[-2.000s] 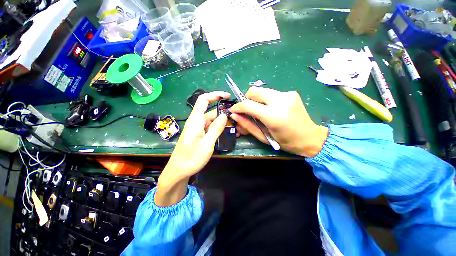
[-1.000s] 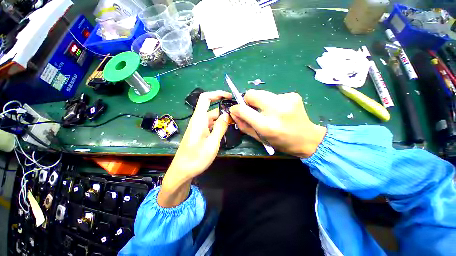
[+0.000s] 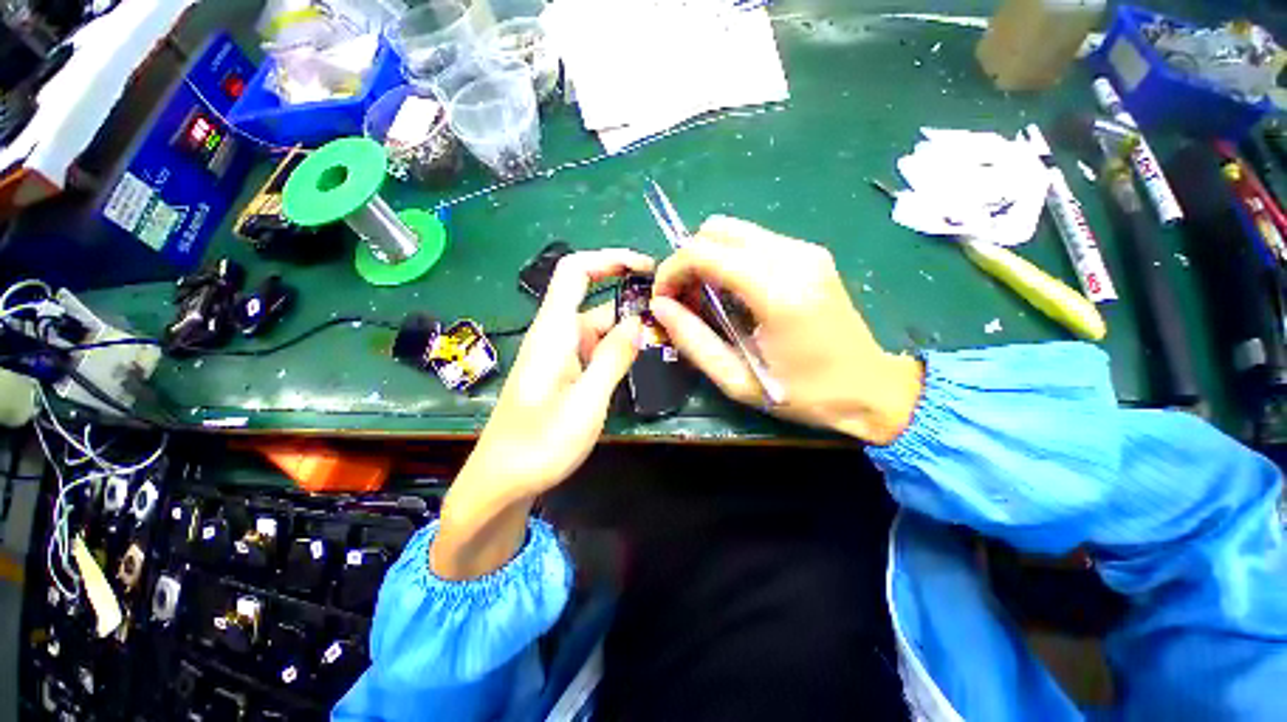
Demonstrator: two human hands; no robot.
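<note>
My left hand [image 3: 558, 381] holds the small open black watch case [image 3: 635, 294] between thumb and fingers near the bench's front edge. A flat dark screen module [image 3: 655, 384] lies hinged out below the case. My right hand [image 3: 769, 317] holds silver tweezers [image 3: 733, 327] across the palm, tips pointing up and away from the case. My right thumb and index fingertips are at the case's right side, partly hiding its inside. A second opened unit [image 3: 462, 354], with a yellow-orange inside, lies left of my left hand. A black square part [image 3: 546, 268] lies behind my left hand.
A green solder spool [image 3: 381, 226] and clear cups [image 3: 494, 120] stand upper left, near a blue station [image 3: 181, 162]. White scraps [image 3: 971, 184], a yellow-green handle [image 3: 1033, 288] and markers [image 3: 1077, 233] lie right. Black trays [image 3: 268, 564] of units sit below left.
The tweezers in my right hand have turned and now stand a little steeper. My right fingers have shifted slightly at the case. The screen module shows more clearly than one second ago.
</note>
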